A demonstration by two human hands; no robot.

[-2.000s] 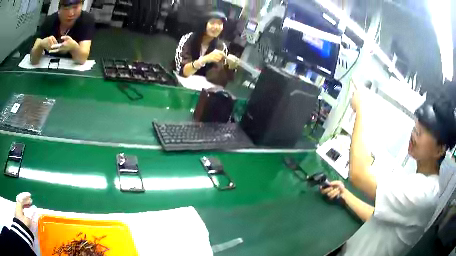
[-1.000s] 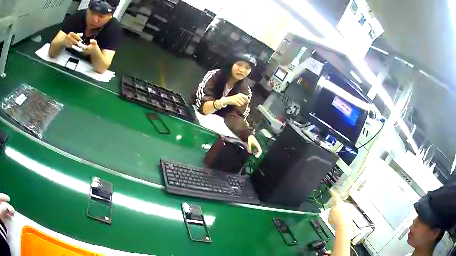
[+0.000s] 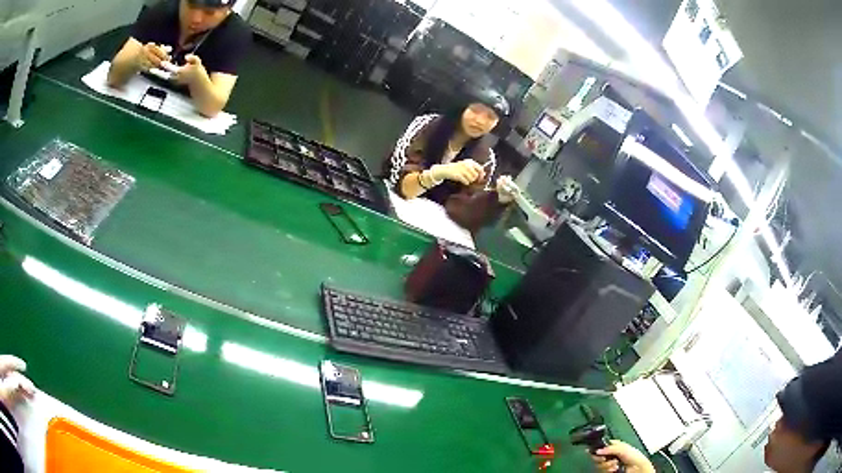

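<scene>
Part-built phone frames lie in a spaced row on the green bench: one at the left [image 3: 159,344], one in the middle [image 3: 345,397] and one at the right [image 3: 524,416]. Each has a dark blocky end and an open lower part. The orange tray [image 3: 83,450] is cut off by the bottom edge; its contents are out of view. My left hand [image 3: 13,381], in a black sleeve with white stripes, is cut off by the left edge, left of the tray. Whether it holds anything cannot be told. My right hand is not in view.
A person at right holds a black scanner [image 3: 589,430], red light on the right frame. Two people sit across the bench. A keyboard [image 3: 406,328], computer tower [image 3: 568,300], small dark box [image 3: 450,277], compartment tray [image 3: 309,159] and clear bag [image 3: 74,189] lie beyond.
The view has turned and tilted, so less of the orange tray shows. The scanner is now over the rightmost frame with red light on it. The striped-jacket person has drawn a hand back from the tower.
</scene>
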